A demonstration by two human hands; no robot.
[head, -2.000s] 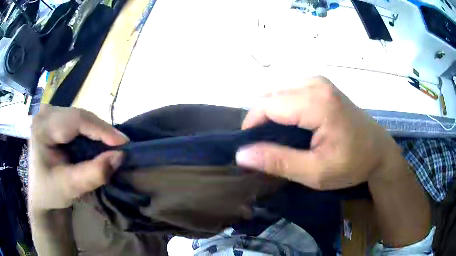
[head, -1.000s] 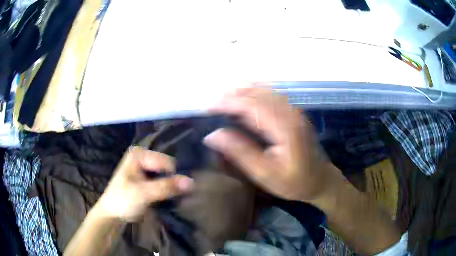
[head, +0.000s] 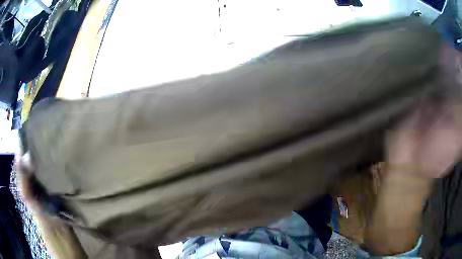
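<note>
A large brown garment is stretched out across the view, over the table's front edge and above my lap. A long seam or fold runs along it. My left hand is at the far left edge, mostly hidden behind the garment's end and holding it. A bit of dark cloth shows there. My right hand, blurred, grips the garment's other end at the right edge of the picture. The dark band is mostly hidden.
The white machine table lies behind the garment. Taped cardboard with dark strips is at upper left. A small dark flat object is at the top. A brown carton stands at lower right, beside more brown cloth.
My hands have moved far apart, left and right. The brown garment, bunched between them before, is now spread wide and hides the table's front edge.
</note>
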